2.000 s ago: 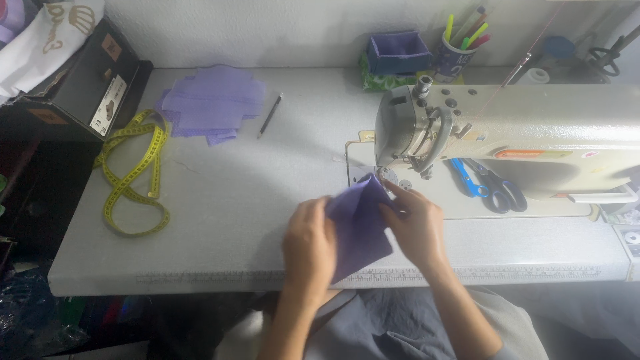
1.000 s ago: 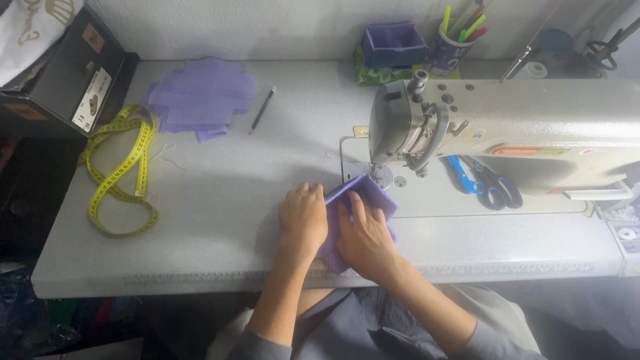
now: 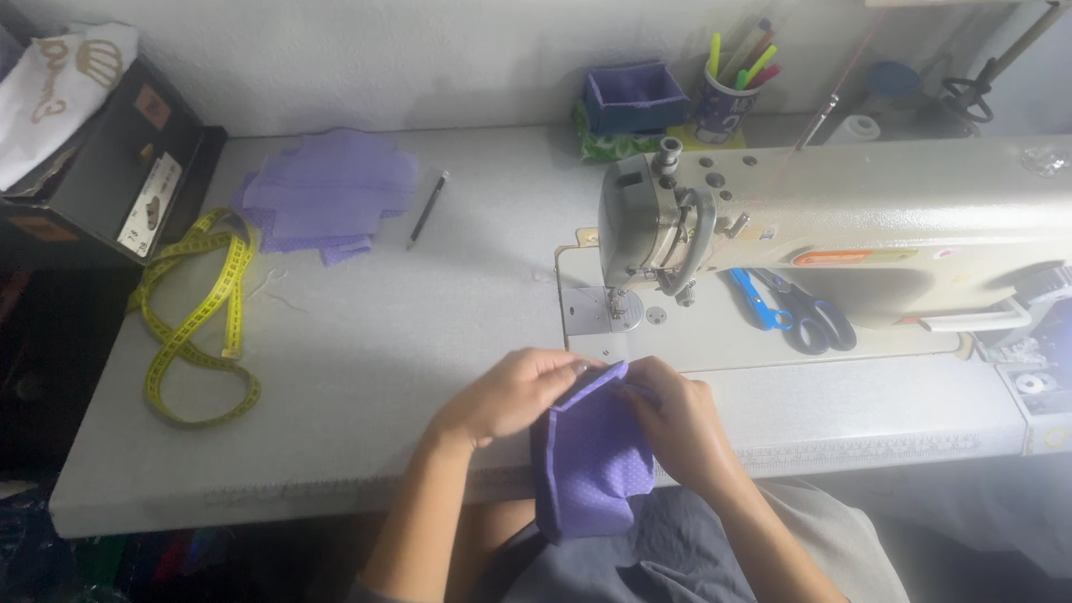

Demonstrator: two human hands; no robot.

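Note:
A purple dotted fabric piece (image 3: 599, 469) with a folded or seamed edge hangs over the front edge of the table, between my hands. My left hand (image 3: 523, 394) pinches its upper left corner with thumb and fingers. At the upper right of the same piece, my right hand (image 3: 678, 419) grips the cloth, its fingertips partly hidden by a fold. Just beyond both hands stands the sewing machine (image 3: 653, 226), its presser foot (image 3: 618, 308) above the needle plate, with no purple cloth under it.
Flat purple fabric pieces (image 3: 331, 188), a pencil (image 3: 428, 209) and a yellow tape measure (image 3: 197, 322) lie at the left, near a black box (image 3: 92, 184). Blue thread snips (image 3: 758, 301) and scissors (image 3: 812, 322) rest under the machine arm. Behind stand a fabric-lined box (image 3: 635, 99) and a pen cup (image 3: 725, 105).
The purple piece has been turned and now hangs lower over the table edge. My right hand, which was inside or over the cloth, has moved to its upper right edge.

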